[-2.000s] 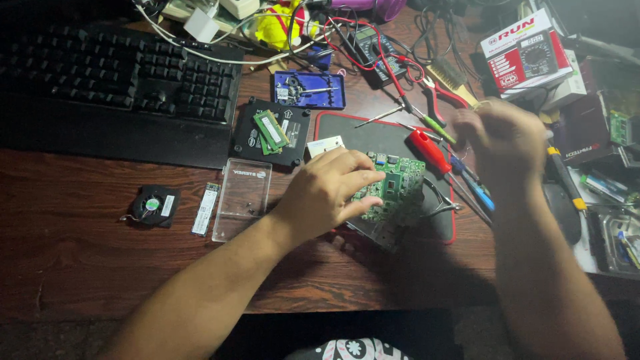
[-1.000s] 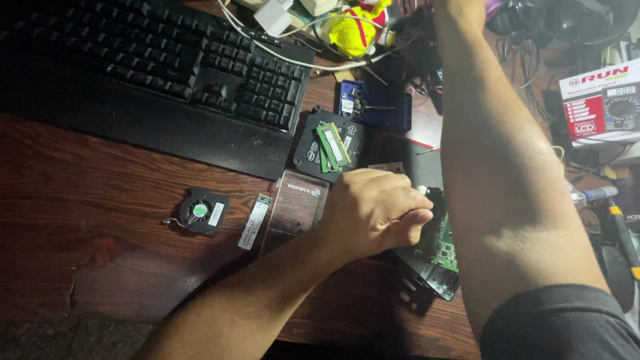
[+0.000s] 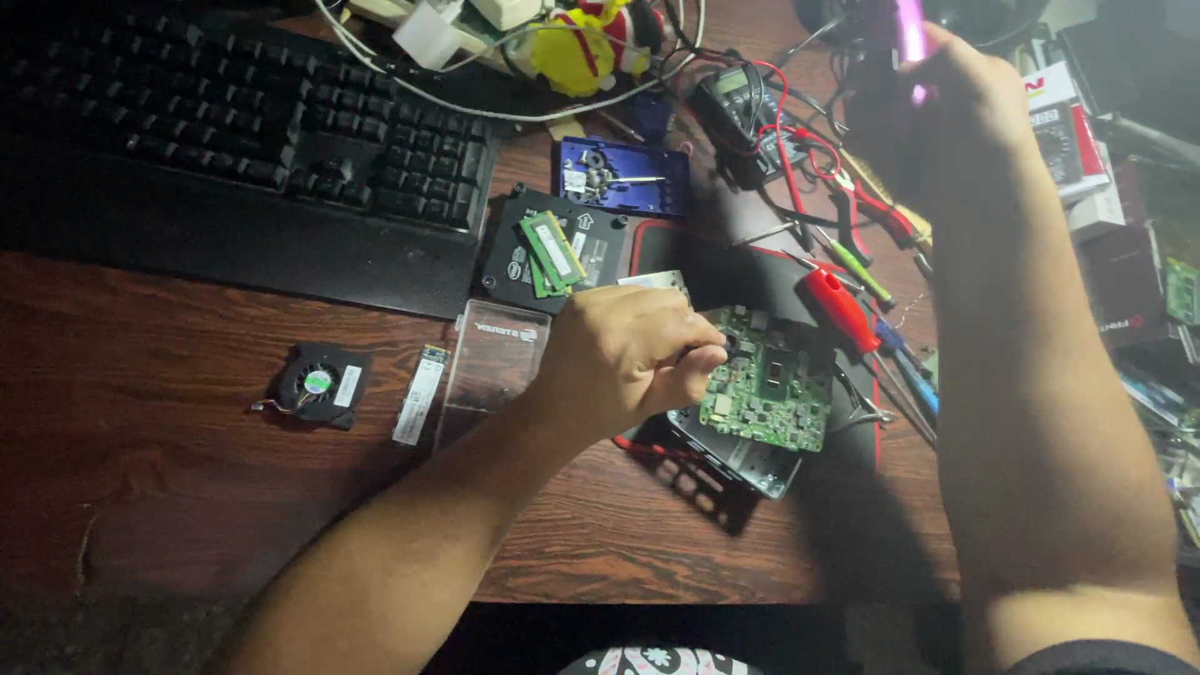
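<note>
My left hand (image 3: pixel 637 361) pinches the left edge of a green circuit board (image 3: pixel 773 380) between thumb and fingers. Part of the board overlaps a small black open casing (image 3: pixel 736 459), tilted over the table. High at the upper right is my right hand (image 3: pixel 970 98), at a glowing pink-purple object (image 3: pixel 911 42); whether it grips that object is unclear. Two green memory modules (image 3: pixel 555 251) rest on a black cover (image 3: pixel 600 230). A small fan (image 3: pixel 323 384), an M.2 drive (image 3: pixel 419 396) and a clear plastic lid (image 3: pixel 495 352) lie left of my left hand.
A black keyboard (image 3: pixel 309 141) fills the upper left. Behind the board are a blue tray of small parts (image 3: pixel 637 192) and a multimeter (image 3: pixel 745 122). Red-handled pliers (image 3: pixel 881 214), a red screwdriver (image 3: pixel 841 309) and other tools lie to its right, by a black mat with red edging (image 3: pixel 853 394).
Two seconds ago my right hand was above the tools at the right; it is now at the upper right, by the glowing object. My left hand stays at the circuit board's left edge.
</note>
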